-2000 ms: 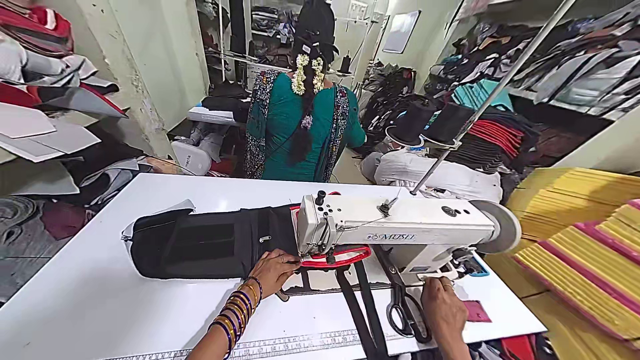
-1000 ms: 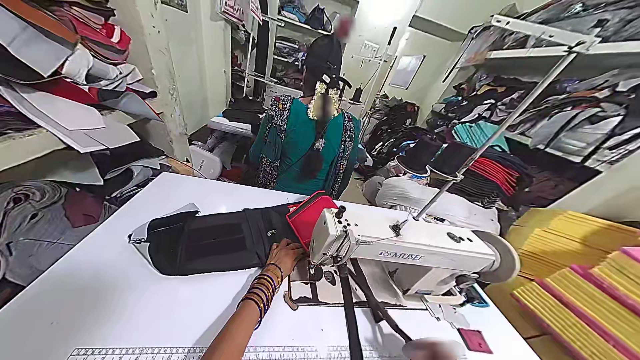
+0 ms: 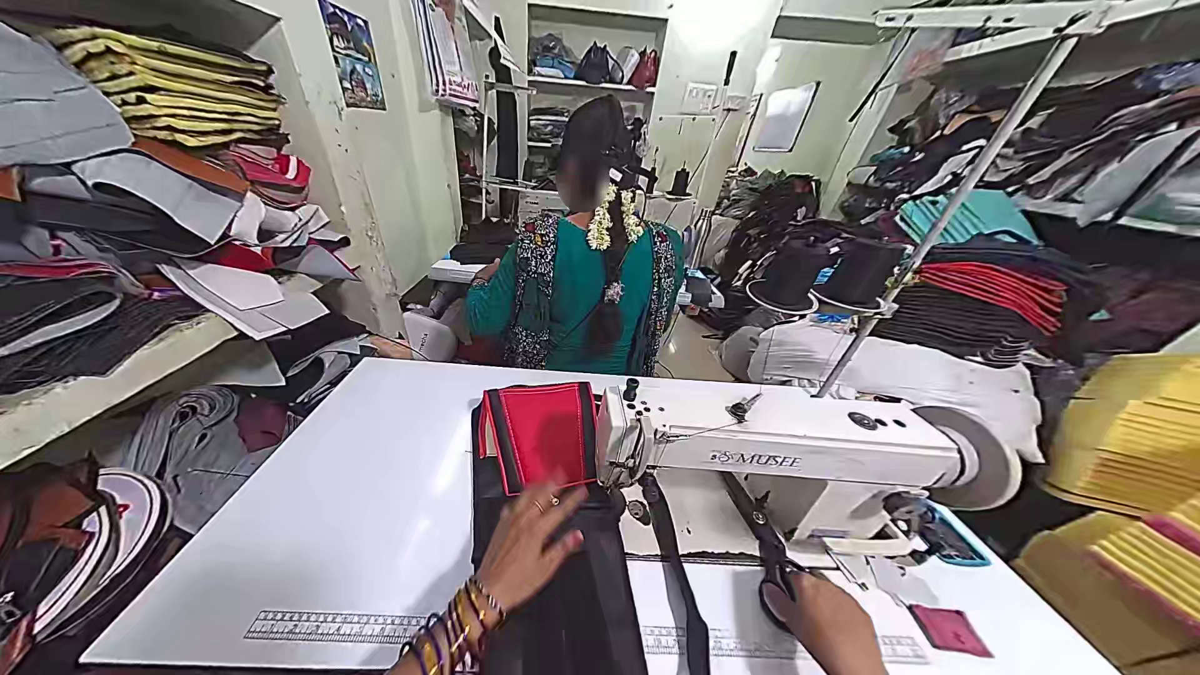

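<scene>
My left hand lies with spread fingers on a long black fabric piece, just below its red panel with black edging. That panel sits left of the needle area of a white sewing machine. At the lower right my right hand is closed around the handles of black scissors, whose blades point up and left toward the machine arm. A narrow black strap runs from the needle area down to the table's front edge.
A printed ruler scale crosses the white table. A maroon patch and a blue-rimmed tray are at the right. Two black thread cones stand behind the machine. A person sits beyond, facing away. Stacked fabric lines both sides.
The black piece, earlier stretched left from the machine, now runs toward me, its red panel lying flat beside the machine head. My left hand has moved with it. The scissors are now in my right hand.
</scene>
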